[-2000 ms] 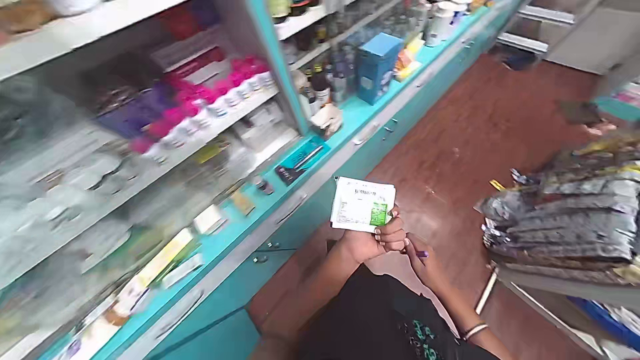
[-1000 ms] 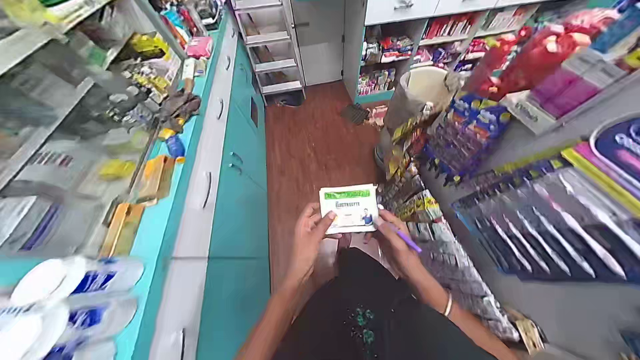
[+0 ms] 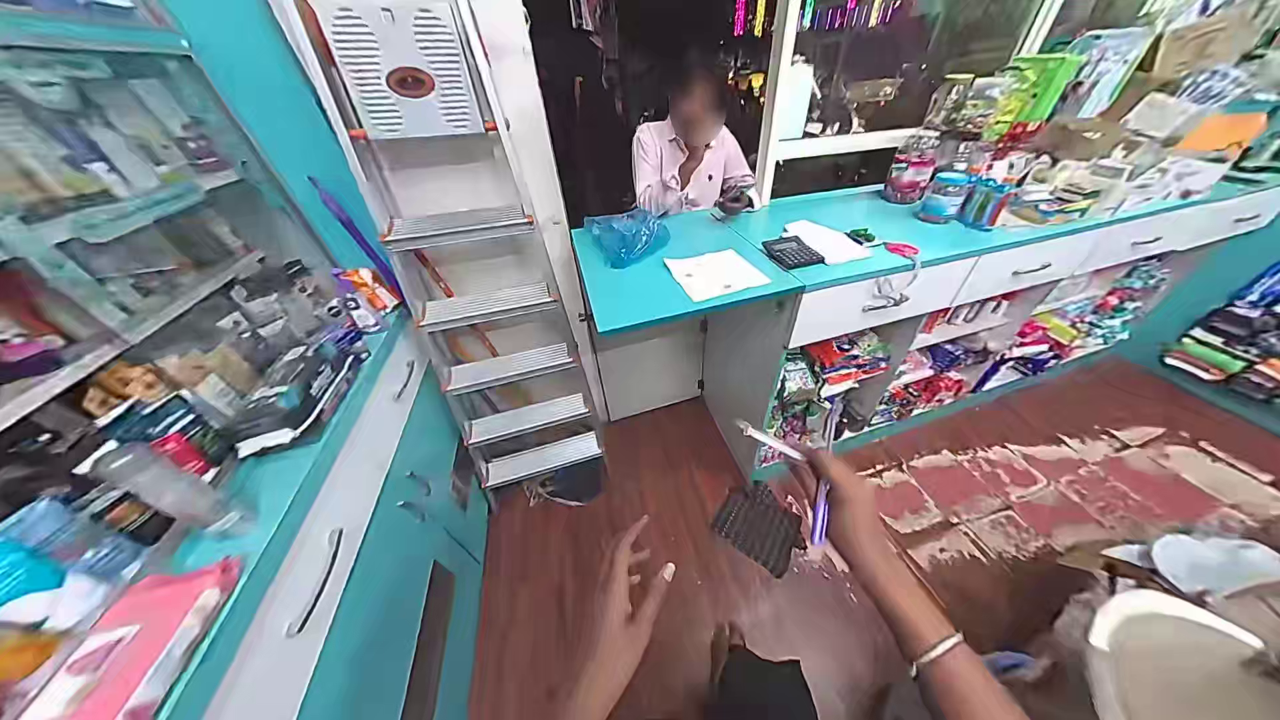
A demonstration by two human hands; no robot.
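Note:
My left hand point(image 3: 628, 610) is raised above the wooden floor at bottom centre, its fingers apart and nothing in it. To its right, my right hand point(image 3: 843, 500) holds a thin white item point(image 3: 770, 440), seen nearly edge-on, and a purple pen point(image 3: 820, 512) that points down. Whether the white item is the small printed pack of the earlier frames, I cannot tell. A bracelet point(image 3: 936, 652) circles my right wrist.
An aluminium stepladder point(image 3: 512, 366) stands ahead beside a turquoise counter point(image 3: 640, 300) with papers point(image 3: 714, 275), a calculator point(image 3: 793, 252) and a blue plastic bag point(image 3: 626, 238). A person point(image 3: 690, 165) is behind it. Stocked shelves line the left; a white bin point(image 3: 1170, 650) is lower right.
My hands have moved apart. One second ago both held the small white and green pack; now my left hand is off it. The view has swung to the counter.

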